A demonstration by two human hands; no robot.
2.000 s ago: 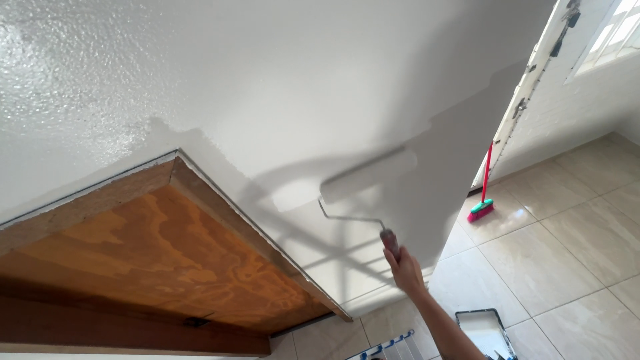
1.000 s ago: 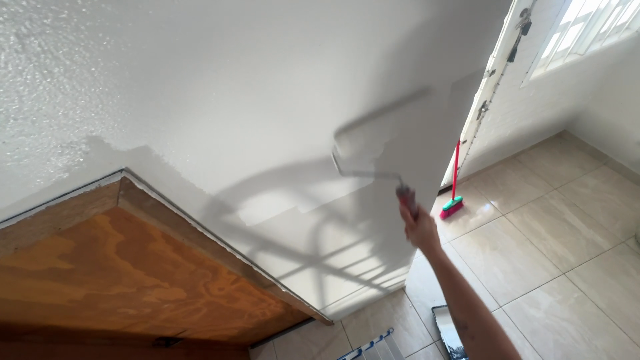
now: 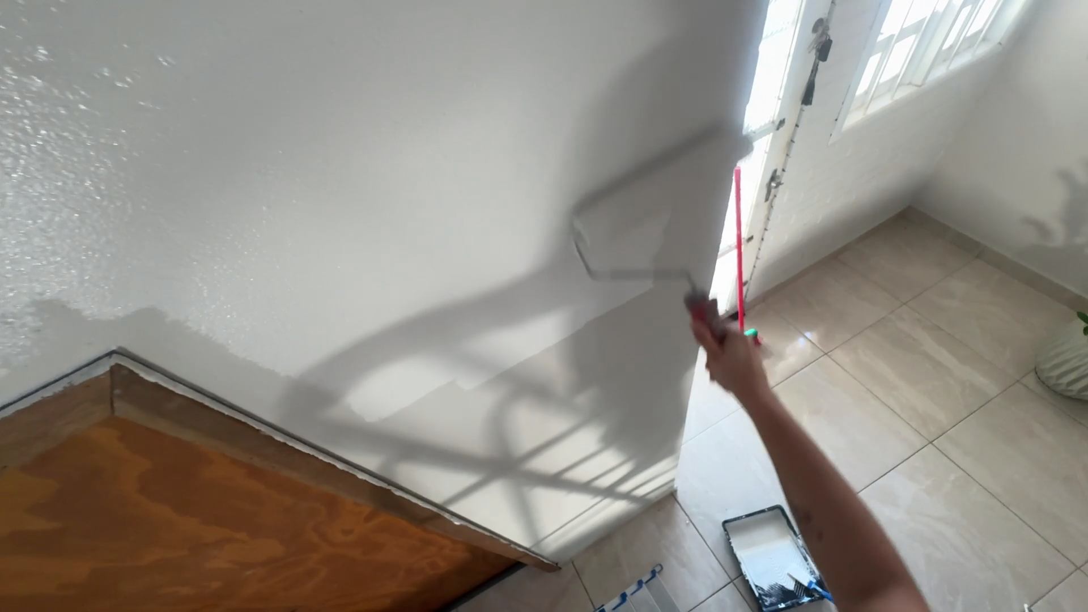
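Observation:
My right hand (image 3: 733, 361) is closed around the dark handle of a paint roller (image 3: 650, 212). The roller's wire frame bends up from the handle, and its white cover, blurred, lies against the white wall (image 3: 425, 170) near the wall's right edge. Wet, glossy paint shines on the wall at the far left, and an uneven border separates fresh paint from the greyer surface lower down. Shadows of an arm and the roller fall across the wall. A paint tray (image 3: 769, 552) holding white paint and a blue-handled brush stands on the floor. My left hand is out of view.
A wooden door (image 3: 255, 510) with a brown frame fills the lower left. On the right are a white metal door (image 3: 786, 144), a barred window (image 3: 922, 51), a red-handled broom (image 3: 739, 246) and a ribbed white planter (image 3: 1062, 361). A blue-and-clear object (image 3: 633, 591) lies on the tiled floor (image 3: 935, 365).
My right hand and the roller have moved up and right along the wall, to near its right edge. The view has shifted, bringing the planter into sight.

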